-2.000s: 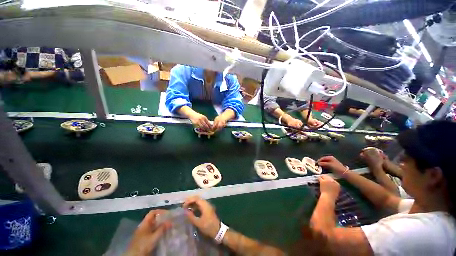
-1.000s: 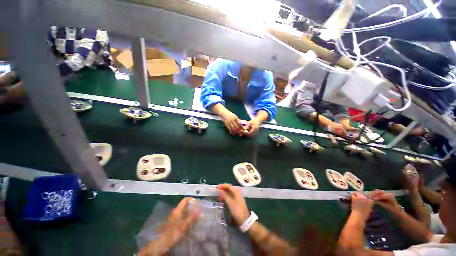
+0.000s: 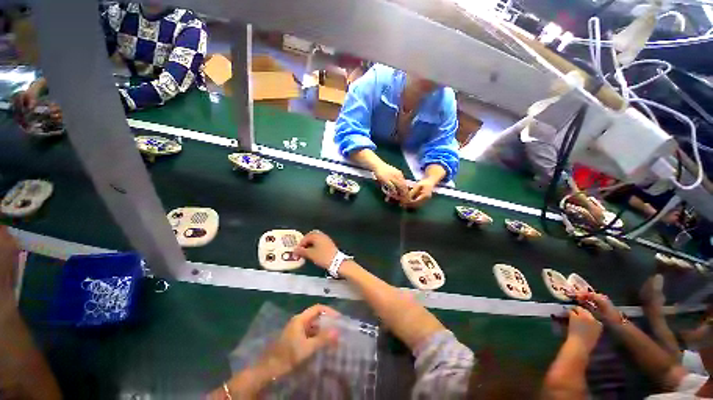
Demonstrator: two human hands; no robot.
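Observation:
My right hand (image 3: 319, 251) reaches over the metal rail, its fingertips at the right edge of a cream cover (image 3: 270, 258) lying flat with dark round openings and a grille. Whether a small part is between those fingertips cannot be told. My left hand (image 3: 297, 344) is at the bottom centre, on a clear plastic sheet (image 3: 350, 361) with its thumb and fingers bent around the upper part. More flat cream covers lie in the near row, one to the left (image 3: 192, 226) and one to the right (image 3: 422, 270).
A blue bin (image 3: 98, 291) with white rings stands left beside a slanted metal post (image 3: 137, 187). A metal rail (image 3: 367, 293) crosses between bench and belt. Raised housings (image 3: 342, 184) line the far side. A person in blue works opposite; neighbours' arms show left and right. Cables hang upper right.
My right hand has left the plastic sheet and moved up and left to a cover. My left hand stays at the sheet. The view has shifted, with more of the left side showing.

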